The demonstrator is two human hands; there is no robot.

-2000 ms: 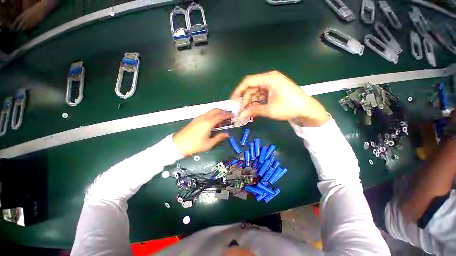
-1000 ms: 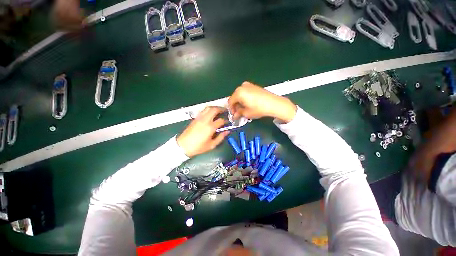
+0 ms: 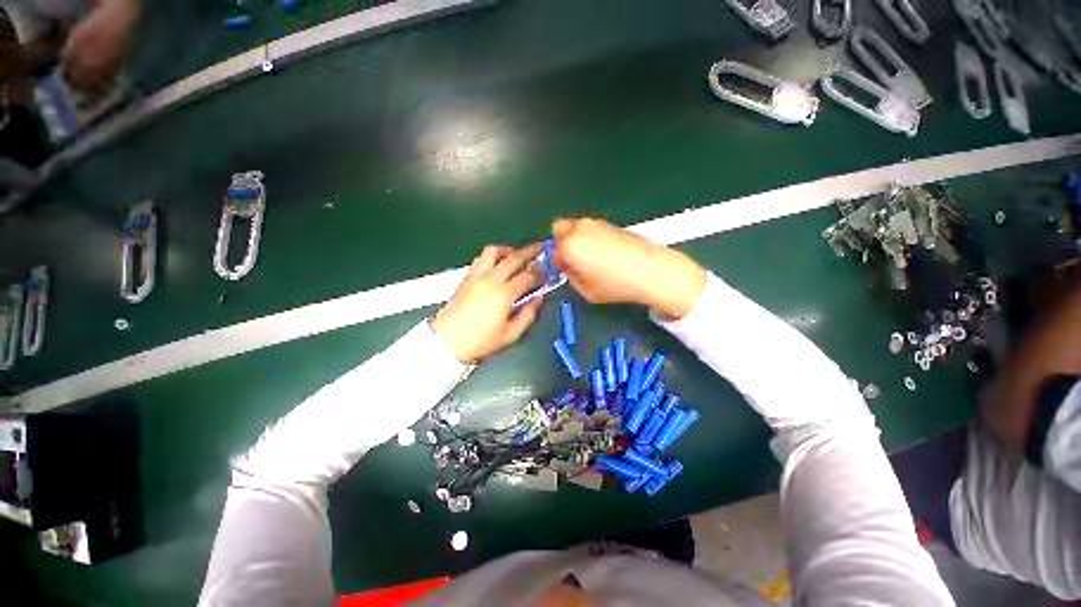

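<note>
My left hand [image 3: 492, 306] holds a white-grey loop-shaped device housing [image 3: 543, 288] over the near edge of the white strip. My right hand [image 3: 611, 263] is closed at the housing's far end, where a bit of blue battery [image 3: 550, 255] shows between the hands. The fingers hide most of the housing. Nearer me lies a pile of blue batteries [image 3: 641, 407], with grey-green circuit boards [image 3: 569, 441] and dark lead wires with small round parts [image 3: 456, 457] to its left.
Filled housings [image 3: 240, 225] stand at the left. Empty housings [image 3: 765, 93] lie at the far right. Another component pile [image 3: 897, 225] and a neighbour's arm [image 3: 1034, 368] are at right. A black object [image 3: 89, 474] is at near left. Another person's hand [image 3: 97, 45] shows at the far left.
Three filled housings at the far side have left the view. My right hand has come down from above the housing to its end, and blue now shows there.
</note>
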